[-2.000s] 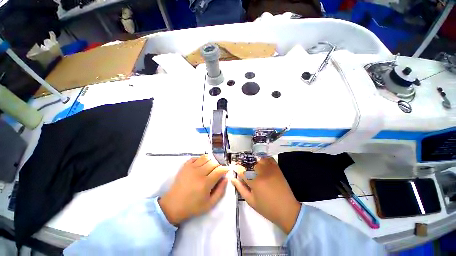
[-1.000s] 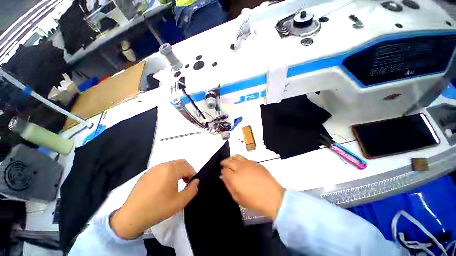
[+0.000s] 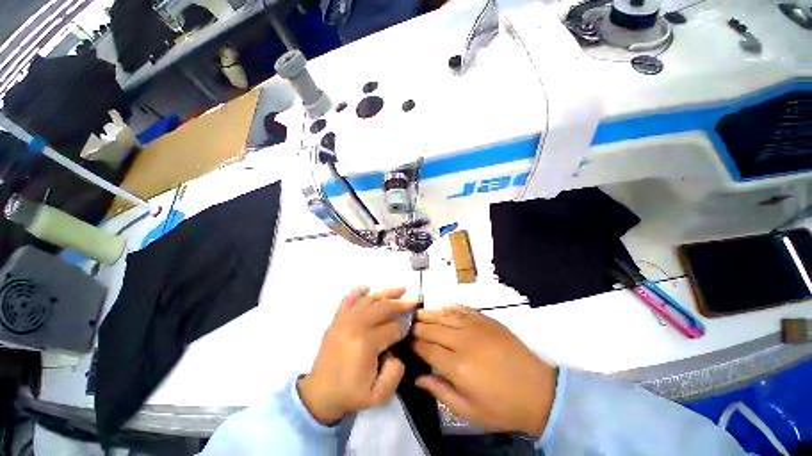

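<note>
My left hand (image 3: 361,356) and my right hand (image 3: 485,367) meet fingertip to fingertip in front of the presser foot (image 3: 420,258). Both pinch the top end of a black fabric panel (image 3: 420,392), which hangs down between them over the table's front edge. A pale panel (image 3: 383,432) lies along its left side, below my left hand. The fingers hide the pinched edge. The white sewing machine (image 3: 463,169) stands just beyond, and the fabric is a little short of its foot.
Another black panel (image 3: 191,294) lies at left. A small black pile (image 3: 556,245), pink and blue tools (image 3: 663,305), a phone (image 3: 752,272) and a small brown block (image 3: 795,330) are at right. A tan seam guide (image 3: 462,256) is beside the foot. A green bottle (image 3: 76,233) stands far left.
The black panel has moved from lying spread between my hands to being mostly covered by them. My hands have come together at its top end. The view has shifted a little.
</note>
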